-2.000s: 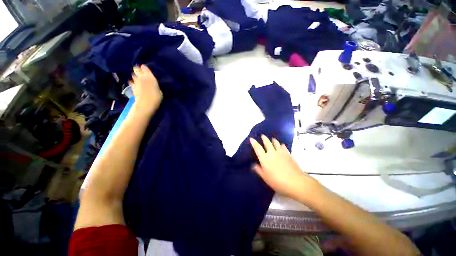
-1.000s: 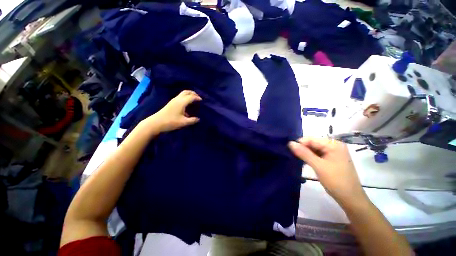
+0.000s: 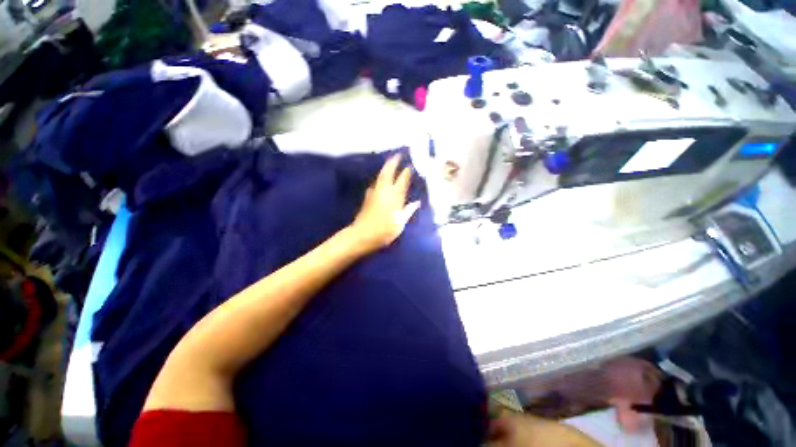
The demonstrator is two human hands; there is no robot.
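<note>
A large navy garment panel (image 3: 349, 323) lies over the machine table and hangs past its front edge. My left hand (image 3: 387, 208) lies palm down on its upper right part, just left of the needle area, with fingers extended and slightly apart. My right hand (image 3: 504, 428) is low at the bottom edge of the picture, at the cloth's lower right edge. It is dark and mostly hidden, so its grip cannot be told. The white sewing machine (image 3: 471, 131) stands right of the cloth. The presser foot area is partly hidden beside the cloth.
Navy and white garment pieces (image 3: 209, 122) are heaped at the back left, and a navy pile (image 3: 419, 44) lies behind the machine. A small tool (image 3: 729, 253) lies at the right. The ruler tape (image 3: 559, 349) runs along the front edge.
The cloth is turned and spread flatter, up against the needle area. My left hand has moved right across it; my right hand has dropped to the bottom edge. The view has shifted right.
</note>
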